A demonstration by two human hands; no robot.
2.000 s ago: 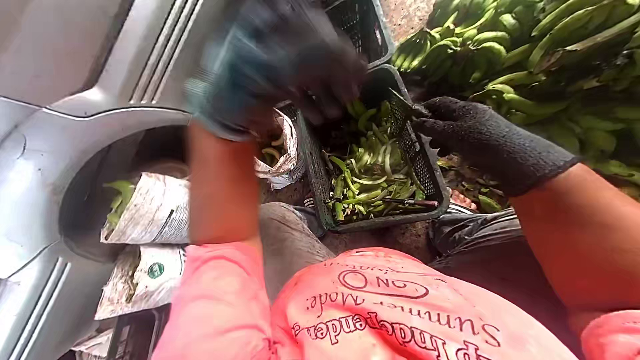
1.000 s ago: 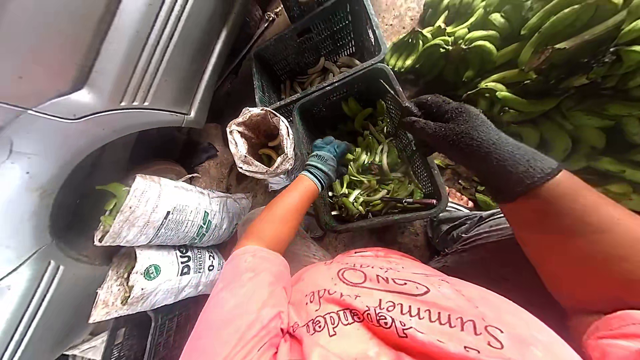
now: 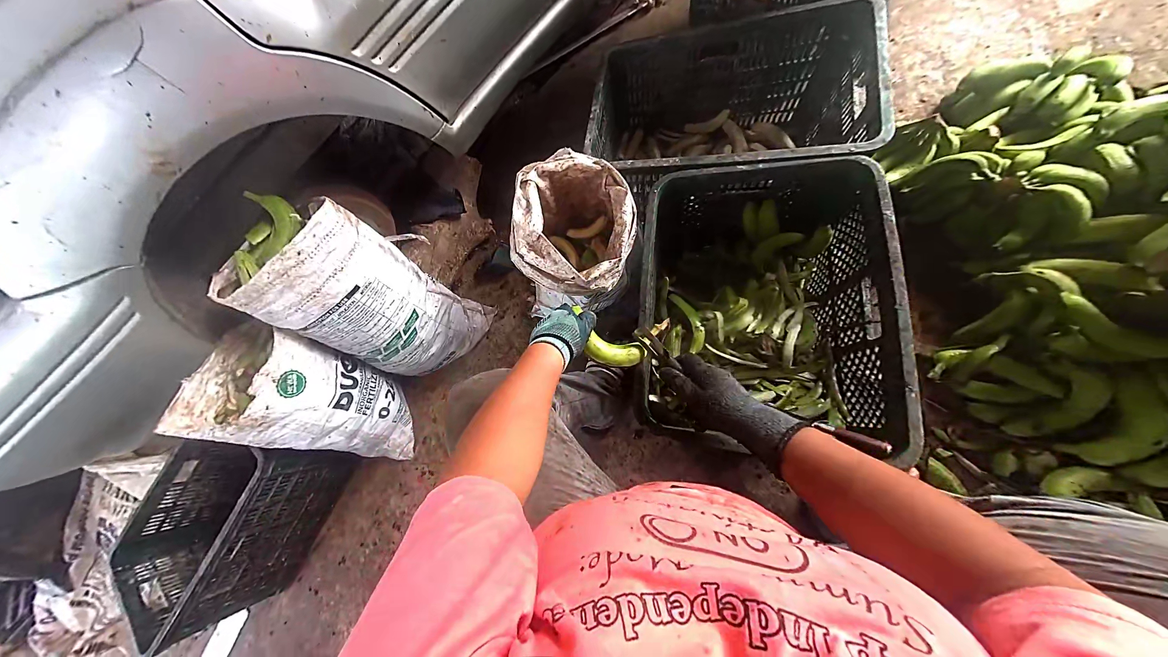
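Note:
My left hand, in a blue-green knit glove, is closed on a green banana at the near left side of a black plastic crate. Beside the banana's tip is my right hand, in a dark grey glove, its fingers around a small dark tool that is mostly hidden; a blade seems to touch the banana's end. Green peels and a few whole-looking green pieces lie in the crate. Just beyond my left hand stands an open white woven sack with peeled bananas inside.
A second black crate behind holds peeled bananas. Green banana bunches are heaped at right. Filled fertilizer sacks lean at left beside a silver vehicle. Another black crate stands at lower left. A dark handle lies at the near crate's edge.
My left hand was at the crate's peels one second ago; it is now nearer me, with a green banana in it. My right hand has come down and left to meet it. The view has shifted.

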